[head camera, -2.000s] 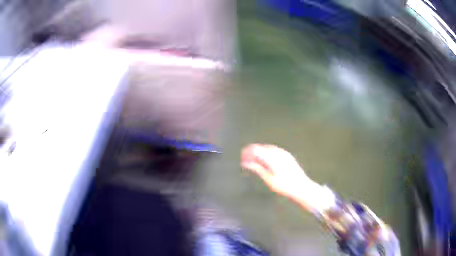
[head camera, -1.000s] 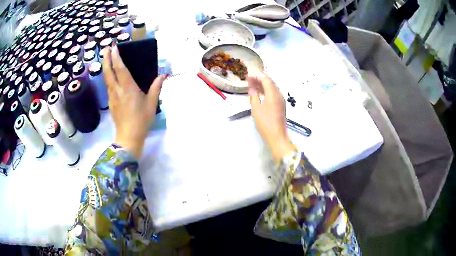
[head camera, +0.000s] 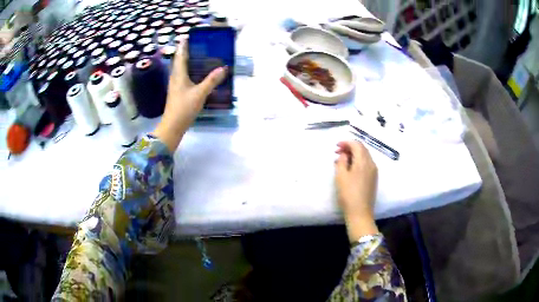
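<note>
A smartphone (head camera: 211, 50) stands upright on its pale blue stand (head camera: 216, 121), its screen dimly lit blue. My left hand (head camera: 188, 94) is at the phone, fingers along its left edge and thumb over the screen. My right hand (head camera: 357, 177) hovers or rests over the white table (head camera: 278, 183), fingers curled; nothing is visible in it. Metal thread snips (head camera: 373, 141) lie on the table just beyond my right fingertips. I cannot tell whether the left hand grips the phone or only touches it.
Cones of thread (head camera: 116, 118) crowd the left and back. An oval bowl (head camera: 343, 88) holds small brown bits, with a red pen (head camera: 294, 92) beside it. More bowls (head camera: 356, 28) stand behind. An orange ball (head camera: 18, 138) is far left. A beige fabric bin (head camera: 502, 112) stands right.
The phone screen has gone from black to lit. The left thumb has moved onto the screen. My right hand has moved back from the bowl and snips towards me. The view has shifted.
</note>
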